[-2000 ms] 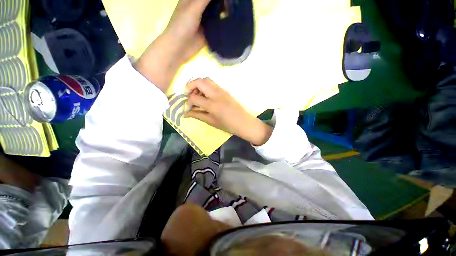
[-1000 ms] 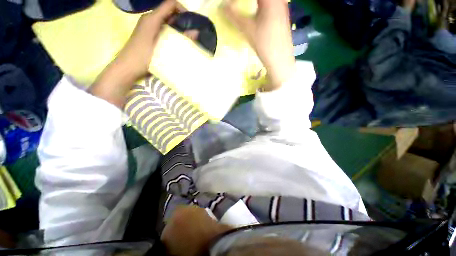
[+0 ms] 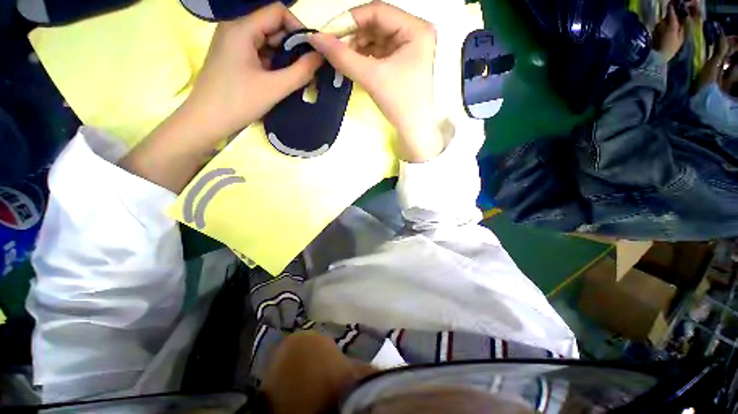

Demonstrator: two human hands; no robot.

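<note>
A dark oval piece (image 3: 303, 117) is held above the yellow sheets, with a pale crescent along its near end and a small light spot near its middle. My left hand (image 3: 251, 69) grips its upper left part. My right hand (image 3: 384, 57) pinches at its far end, where another grey crescent strip (image 3: 301, 39) shows; a small pale yellow scrap (image 3: 340, 24) is at its fingers. The near yellow backing sheet (image 3: 275, 202) has two grey arcs (image 3: 212, 194) at its left.
Another dark piece with a pale end (image 3: 487, 73) lies at the sheets' right edge. Dark ovals (image 3: 226, 6) lie at the far left. A blue can (image 3: 18, 218) is at the left edge. A neighbouring person's jeans (image 3: 623, 154) and cardboard boxes (image 3: 623, 299) are at right.
Both hands have come together at the oval's far end. The oval is now in clear view, tilted over the sheets. The near sheet's dense arc rows are no longer seen; a sheet with two arcs shows.
</note>
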